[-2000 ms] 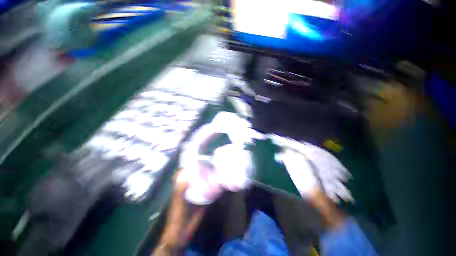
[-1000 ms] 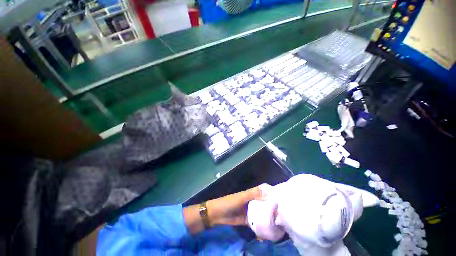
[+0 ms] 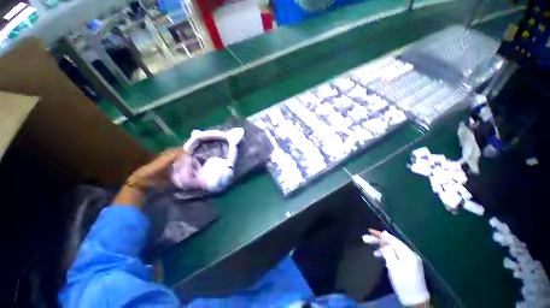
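The pink-and-white headset is at the left, over the dark grey protective bags on the green bench. My bare left hand holds it by the pink cup. The headband has small pointed bumps. Whether the headset touches the bag beneath is not clear. My right hand, in a white glove with fingertips showing, is low at the right of centre, in front of the bench edge. Its fingers are partly bent; I cannot tell if it holds anything.
A clear blister tray of white pieces lies mid-bench, with empty trays behind. Loose white dongles lie in two heaps at the right. A brown carton stands far left. A flat white strip lies near the front edge.
My left hand has carried the headset left and away from me, over the grey bags. My gloved right hand is now apart from it. The view has shifted slightly.
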